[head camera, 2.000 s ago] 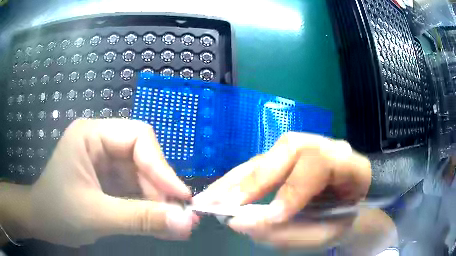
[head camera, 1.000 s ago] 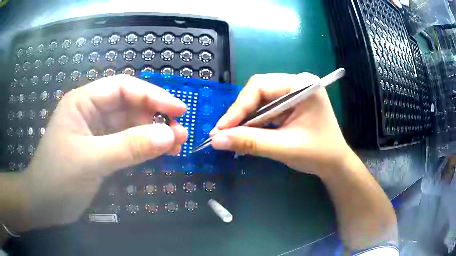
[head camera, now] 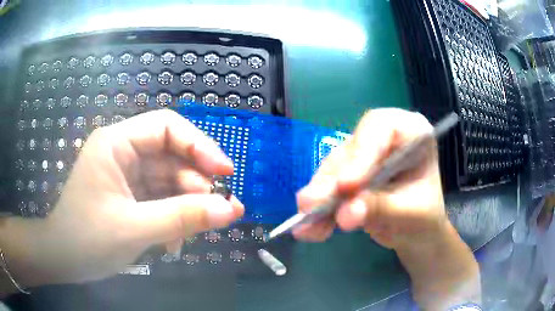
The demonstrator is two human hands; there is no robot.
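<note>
My left hand [head camera: 152,188] pinches a small dark and silver round component [head camera: 221,187] between thumb and fingers, over the blue sheet. My right hand [head camera: 377,182] holds slim metal tweezers [head camera: 395,164], somewhat blurred, with the tips pointing down-left near the lower right pockets of the tray. I cannot tell whether the tips hold anything. The blue adhesive pad sheet [head camera: 277,167] lies across the black component tray [head camera: 271,79], with rows of tiny whitish pads at its left part. My left hand hides part of the sheet and tray.
A short whitish cylinder [head camera: 272,262] lies at the tray's lower right. Stacked black trays [head camera: 420,73] stand at the right on the green mat [head camera: 341,73]. Clear plastic packaging [head camera: 526,21] is at the far right. A small pale label [head camera: 135,269] shows at the tray's lower edge.
My left hand rose from low in the view, then moved slightly down and right with the component. The tweezers swung up to the pads, then moved down and right, away from the sheet's pads.
</note>
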